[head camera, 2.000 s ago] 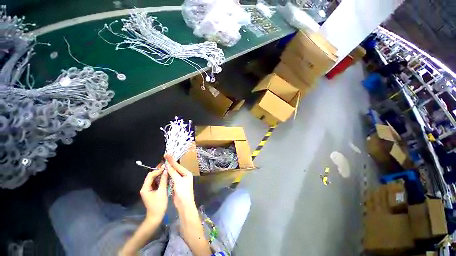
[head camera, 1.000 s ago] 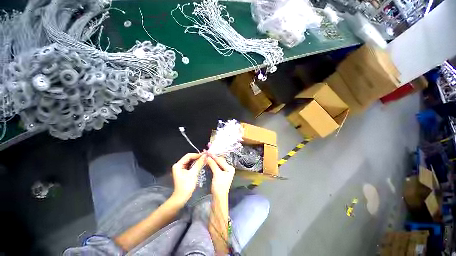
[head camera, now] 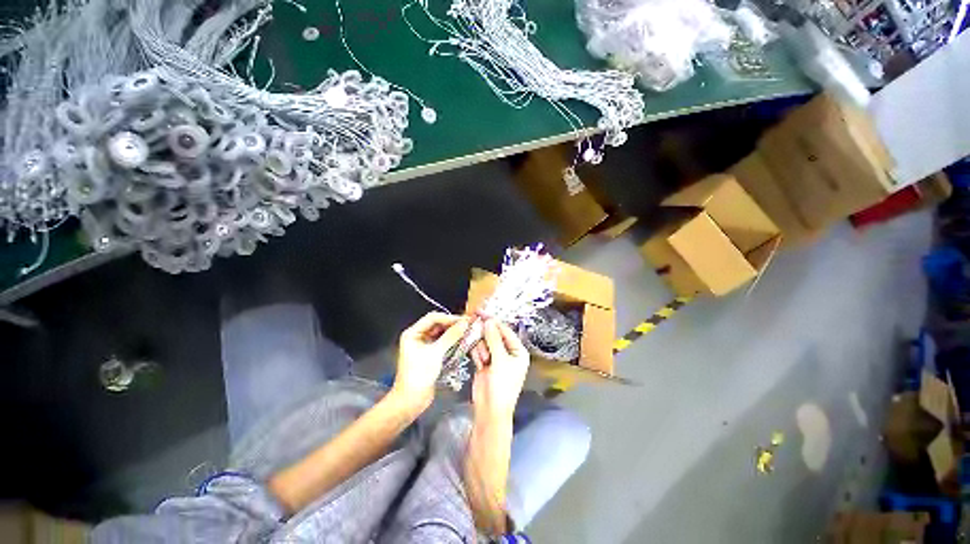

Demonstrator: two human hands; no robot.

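A white cable bundle (head camera: 523, 287) is held above my lap, its many small pale tips fanning up and right. My left hand (head camera: 428, 356) pinches it from the left. My right hand (head camera: 500, 363) pinches it from the right, fingertips close to the left ones. A single cable (head camera: 420, 286) sticks out to the upper left with a small knob at its end. Short grey-white ends hang below the fingers. Whether a tie is between the fingertips cannot be told. An open carton (head camera: 599, 316) with grey cables inside stands behind the bundle.
A large cable pile with round ends (head camera: 191, 159) overhangs the edge of the green bench (head camera: 468, 143). A smaller cable bunch (head camera: 542, 69) and a clear plastic bag (head camera: 659, 37) lie farther right. Empty cartons (head camera: 713, 250) stand on the floor at right, near yellow-black tape (head camera: 651, 322).
The view has swung, so the bench and cartons sit differently in the picture. Both hands still hold the bundle; its tips now lean further right. The single cable still sticks out at the left.
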